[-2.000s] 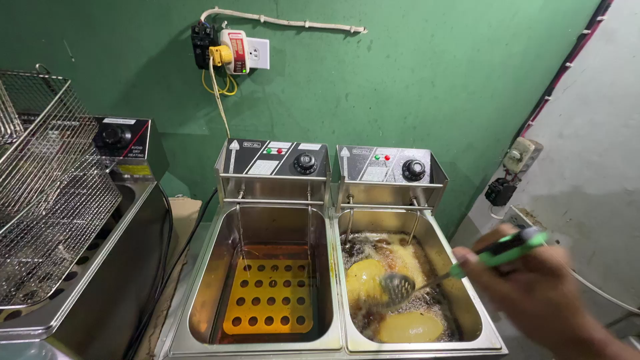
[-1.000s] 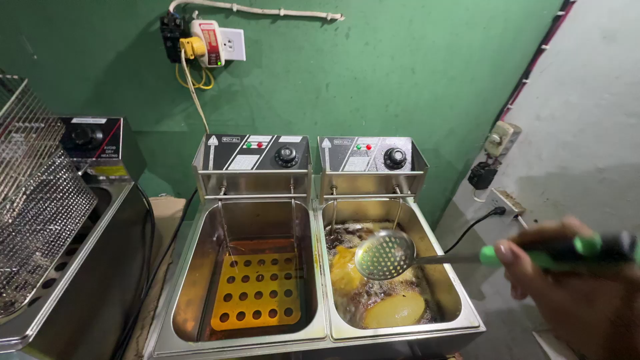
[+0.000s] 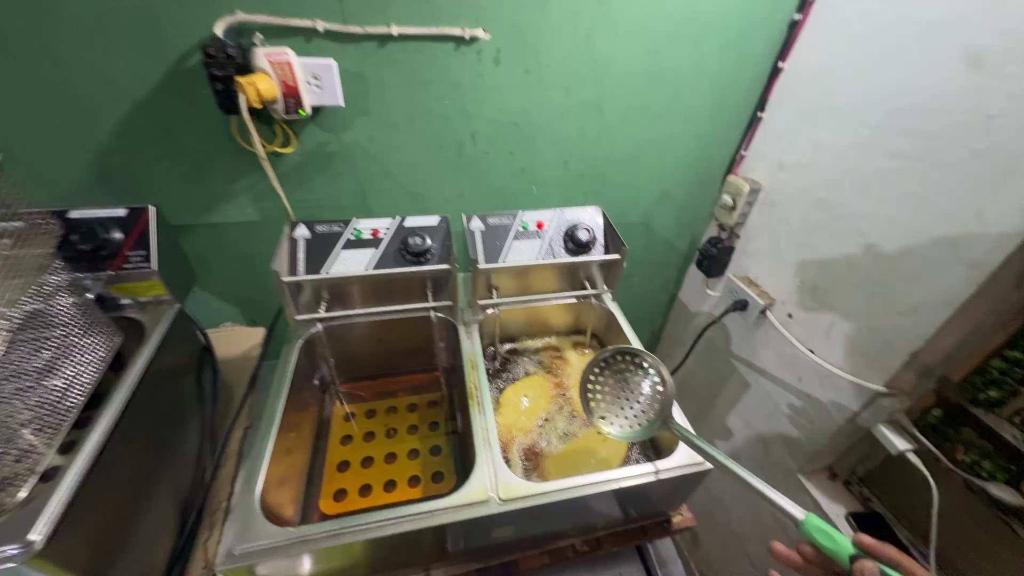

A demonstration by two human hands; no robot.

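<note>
My right hand [image 3: 860, 558], at the bottom right edge, holds the green handle of a metal skimmer [image 3: 626, 392]. The skimmer's round perforated bowl hangs over the right side of the right fryer tank [image 3: 696, 458]. In that tank, yellow flat pieces of food [image 3: 524, 402] lie in bubbling oil, partly behind the bowl. The left fryer tank [image 3: 272, 424] holds still oil over a perforated plate [image 3: 390, 452]. My left hand is out of view.
Control boxes with knobs [image 3: 417, 247] stand behind the tanks. At the left are another fryer [image 3: 120, 448] and a wire mesh basket [image 3: 60, 376]. Plugs fill an outlet [image 3: 322, 82] on the green wall. A black cord [image 3: 704, 332] runs to a socket at the right.
The skimmer has come up out of the oil and moved to the tank's right side. My right hand has moved down toward the bottom right. The view has shifted.
</note>
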